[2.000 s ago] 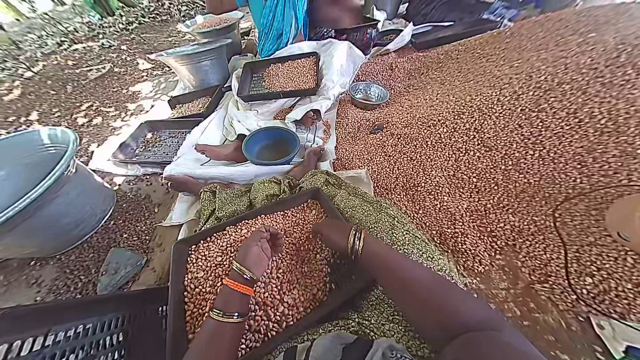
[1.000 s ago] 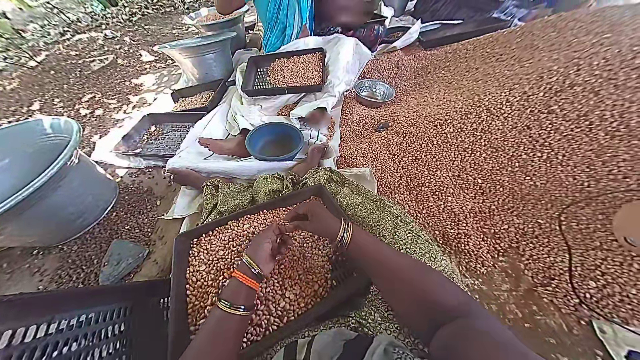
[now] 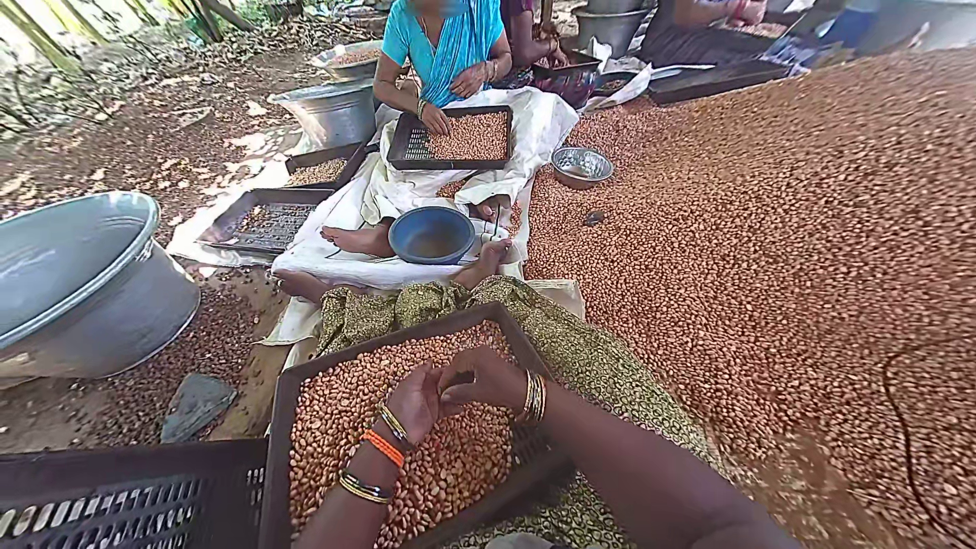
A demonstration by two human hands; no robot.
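A black plastic tray of reddish-brown nuts or seeds rests on my lap, over a green patterned cloth. Above the tray's middle, my left hand is half curled with its palm turned up. My right hand comes from the right and its fingertips meet the fingers of my left hand. Whether something small sits between the fingers cannot be made out. Bangles circle both wrists. Part of the slotted tray floor shows near my right wrist.
A large heap of the same nuts or seeds fills the right side. Left are a metal tub, a flat stone and a slotted black tray. Ahead, a blue bowl stands by bare feet; a co-worker handles another tray.
Two seconds ago my hands were apart over the tray; now their fingers meet. The view has tilted up, showing more of the co-worker, whose hand is now in the far tray.
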